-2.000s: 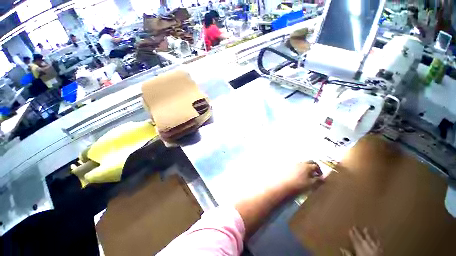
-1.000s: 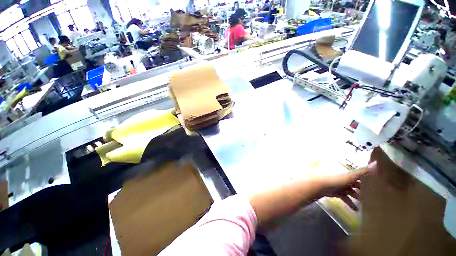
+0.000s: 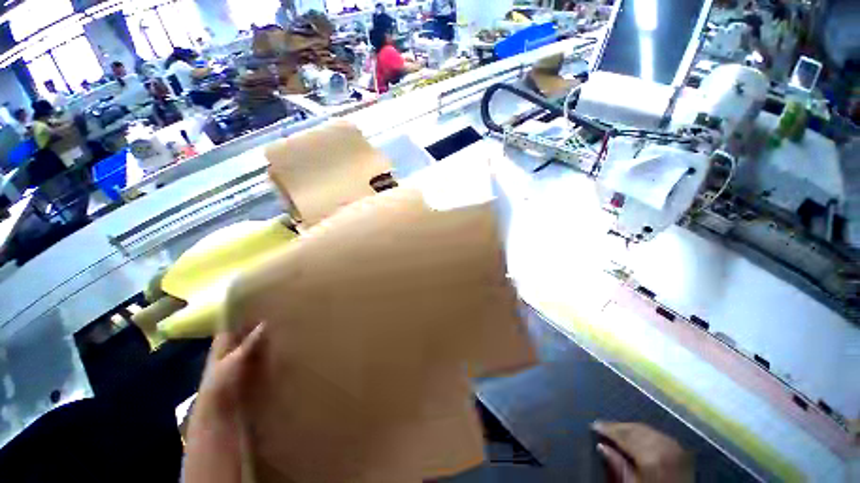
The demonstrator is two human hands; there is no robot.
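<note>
A brown cut panel [image 3: 377,321] with a stepped corner is held up in front of me, slightly blurred. My left hand [image 3: 236,363] grips its left edge, thumb on the near face. My right hand [image 3: 646,455] is low at the right, cut off by the bottom edge, apart from the panel. Its fingers are curled; whether it holds anything is unclear. The white sewing template [image 3: 754,377] with a pink band, black marks and a yellow border [image 3: 698,396] lies uncovered at the right.
A brown panel pile [image 3: 325,170] sits behind the held panel. Yellow cloth [image 3: 222,269] lies at left, above dark cloth [image 3: 132,406]. The white sewing head [image 3: 651,189] and dark screen [image 3: 651,38] stand at the back right. People and machines are in the background.
My left hand has moved from the template far to the left, now with a brown panel in it. The brown panel that covered the template is off it. My right hand shows again at the bottom.
</note>
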